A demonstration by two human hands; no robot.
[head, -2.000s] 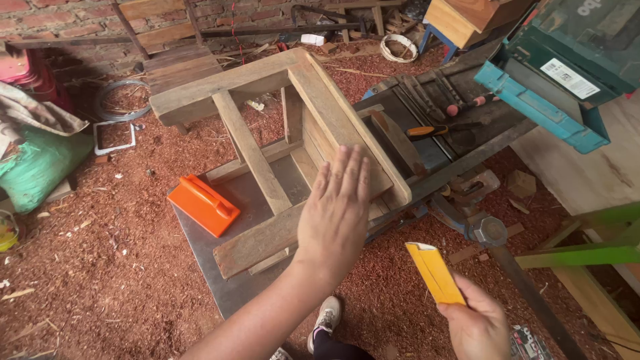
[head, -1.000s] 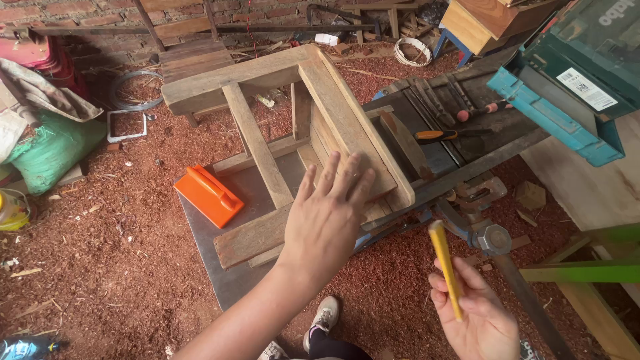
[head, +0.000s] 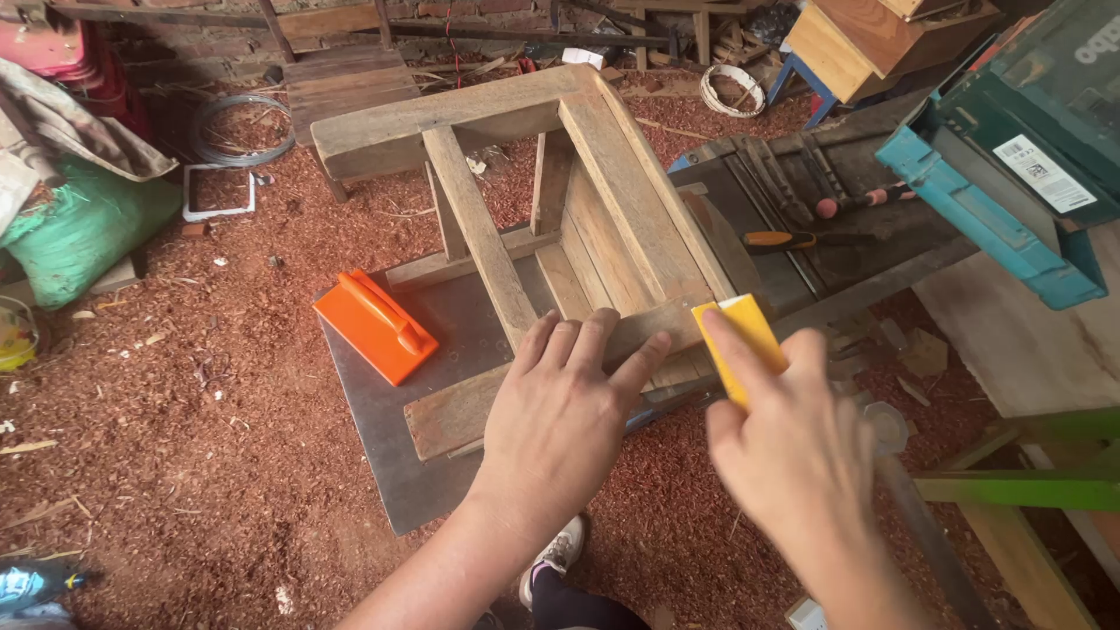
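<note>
A wooden frame (head: 490,236) with slats and short legs lies on a dark metal tabletop (head: 385,455). Across its near rail rests my left hand (head: 569,394), palm down, fingers slightly spread over the wood. My right hand (head: 779,411) grips a folded piece of yellow sandpaper (head: 744,337), index finger laid along it, at the near right corner of the frame. The sheet's far end is at the wood's edge; whether it presses on it I cannot tell. An orange hand float (head: 376,328) lies on the tabletop left of the frame.
An orange-and-black handled tool (head: 779,239) and clamps (head: 774,184) lie on the bench at right. Beyond is a teal toolbox (head: 989,210). A green-painted wooden frame (head: 1015,490) stands at lower right. Wood shavings (head: 219,455) cover the floor, with a green sack (head: 92,214) at left.
My right hand has brought the yellow sandpaper from beside the bench up to the frame's near right corner. My left hand has stayed on the frame's near rail.
</note>
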